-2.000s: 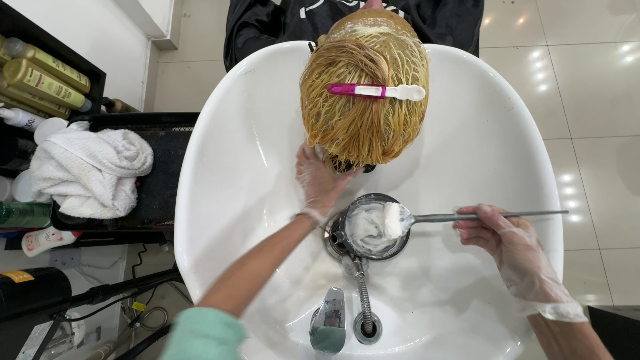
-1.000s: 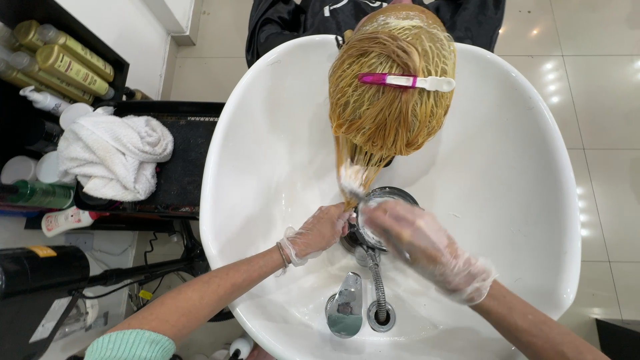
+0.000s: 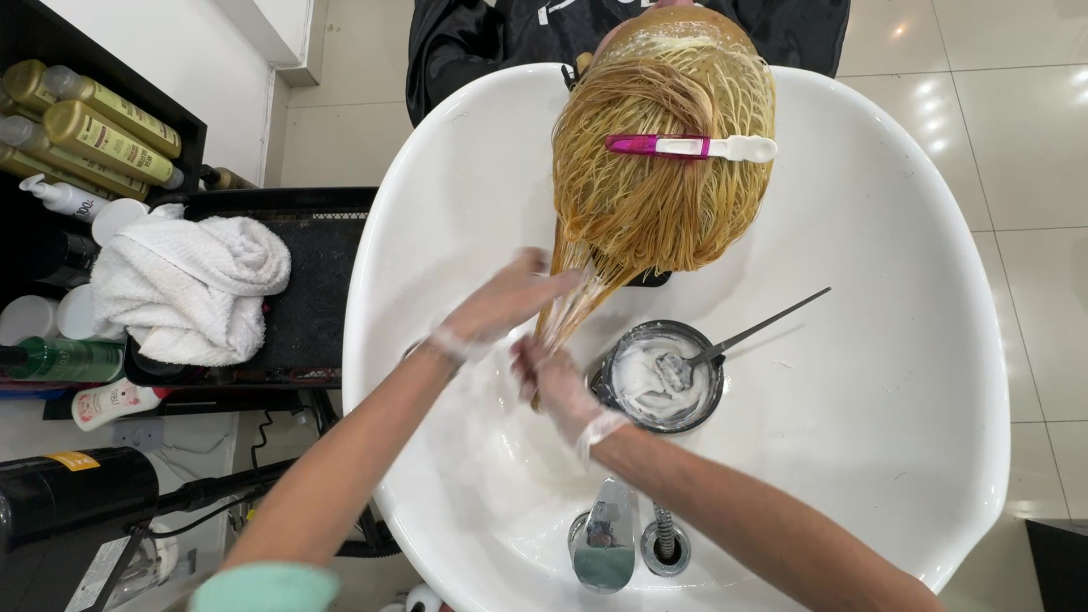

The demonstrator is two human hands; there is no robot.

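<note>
A person's head with wet blond hair (image 3: pixel 654 204) leans back over a white ceramic wash basin (image 3: pixel 892 255), a pink-and-white hair clip (image 3: pixel 690 147) across the hair. Both my hands wear clear gloves. My left hand (image 3: pixel 514 297) lies against a hanging strand streaked with white cream, its fingers apart and blurred. Lower down, my right hand (image 3: pixel 552 378) is closed around that strand's end. Right of it a black bowl (image 3: pixel 721 399) of white cream (image 3: pixel 650 378) stands in the basin, with a tint brush (image 3: pixel 756 327) resting in it, its handle over the rim.
A chrome faucet (image 3: pixel 603 544) and a shower hose (image 3: pixel 665 529) are at the basin's near end. To the left, a white towel (image 3: pixel 200 285) lies on a black tray (image 3: pixel 319 289), beside several bottles (image 3: pixel 110 140). A black cape (image 3: pixel 463 51) covers the person beyond the basin.
The tint brush, held in my right hand two seconds ago, now rests in the bowl. My right hand has moved onto the hair strand, and my left hand is higher along it than one second ago.
</note>
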